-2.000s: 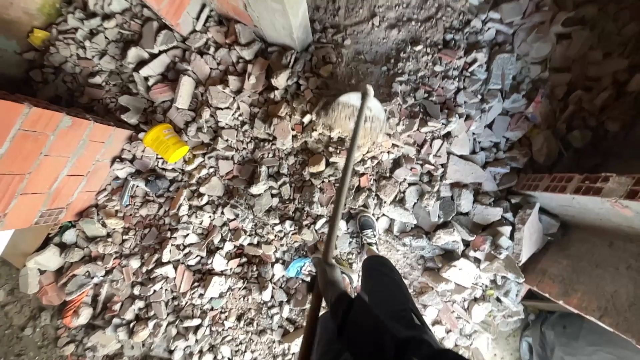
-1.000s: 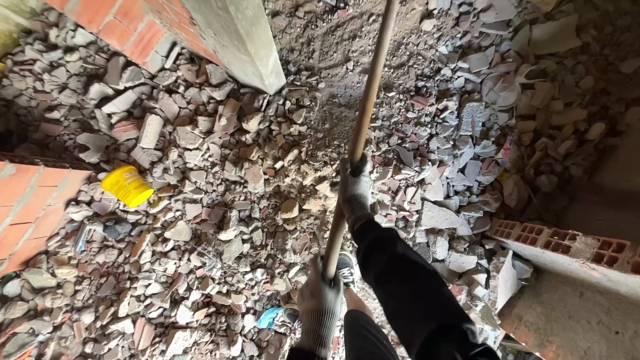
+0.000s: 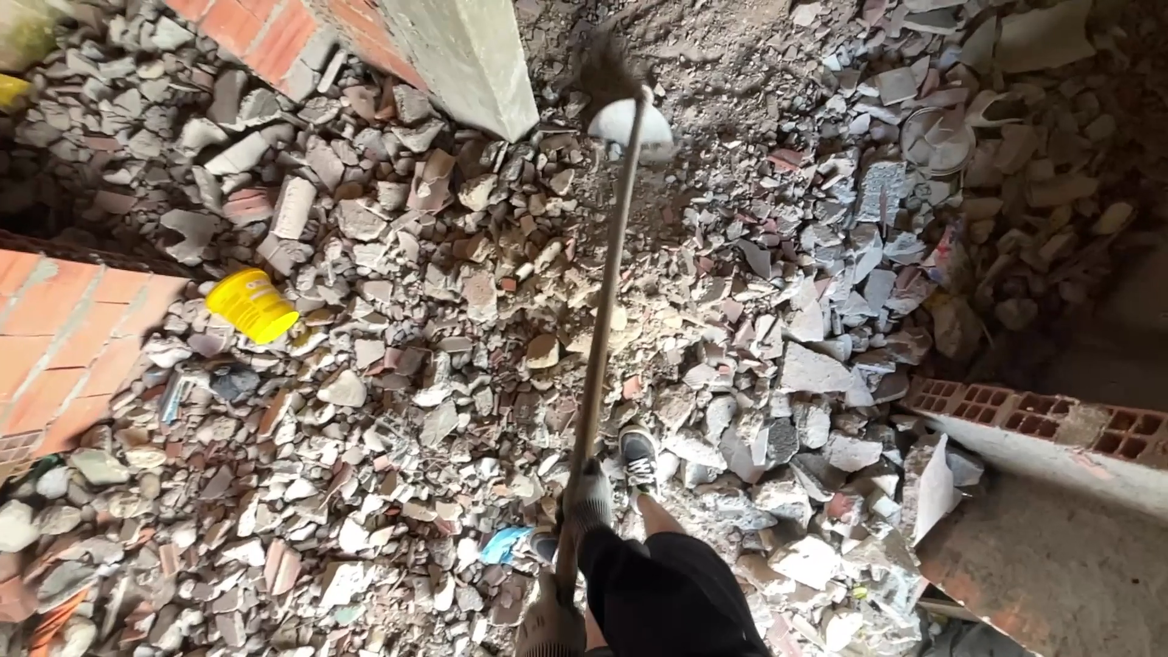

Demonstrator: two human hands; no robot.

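Both hands wear knit work gloves and grip the long wooden handle of a hoe [image 3: 610,301]. My left hand [image 3: 550,620] is lowest, shut around the handle near the bottom edge of the view. Just above it, my right hand [image 3: 589,502] holds the shaft, its dark sleeve running down to the right. The hoe's pale, rounded metal blade [image 3: 631,124] is at the far end, on dusty ground beside broken rubble [image 3: 438,365].
A concrete pillar [image 3: 474,68] stands by the blade. Brick masonry [image 3: 73,328] is at left, hollow bricks [image 3: 1040,415] at right. A yellow plastic tub [image 3: 252,306] and a blue scrap [image 3: 504,545] lie on the rubble. My shoe [image 3: 639,456] is beside the handle.
A second ago my right hand was farther up the handle; now it is close to my left hand. The blade, out of view then, shows beside the pillar.
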